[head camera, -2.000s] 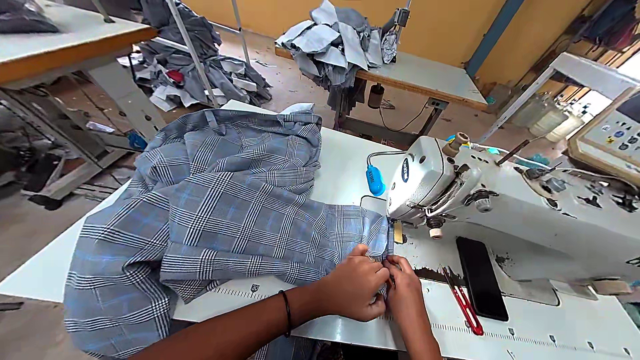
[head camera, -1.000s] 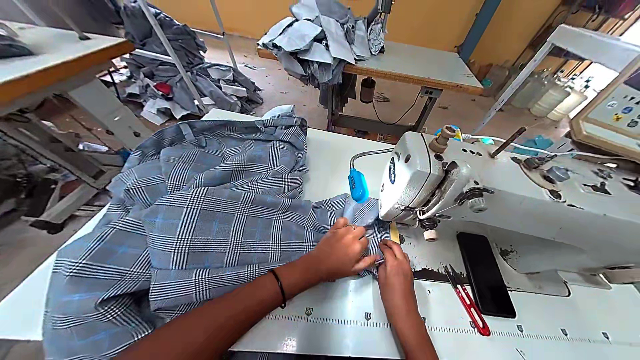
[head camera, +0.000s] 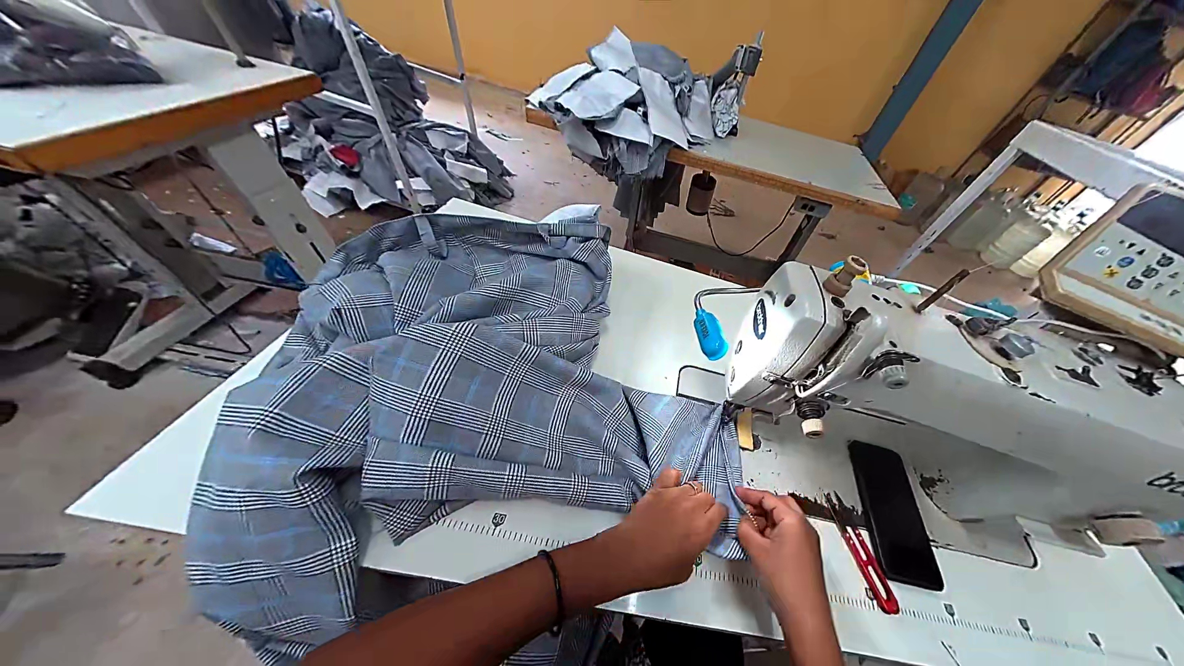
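Observation:
Grey plaid trousers (head camera: 499, 398) lie across the bed of a white Brother sewing machine (head camera: 786, 342), with the waistband at the back and one leg end under the machine's head. My left hand (head camera: 673, 527), a ring on one finger and a black band at the wrist, grips the cloth in front of the needle area. Just right of it, my right hand (head camera: 782, 536) pinches the edge of the leg end between thumb and fingers. The needle itself is hidden by the head and cloth.
Right of my hands lie red thread snips (head camera: 868, 566) and a black phone (head camera: 895, 513). A blue-headed lamp (head camera: 710, 335) stands behind the needle area. A control panel (head camera: 1128, 259) is at right. Cut cloth is heaped on a table (head camera: 795, 171) behind.
Both hands have moved toward me along the leg end, away from the machine's head. The left hand, with fingers spread on the cloth one second ago, has closed on it.

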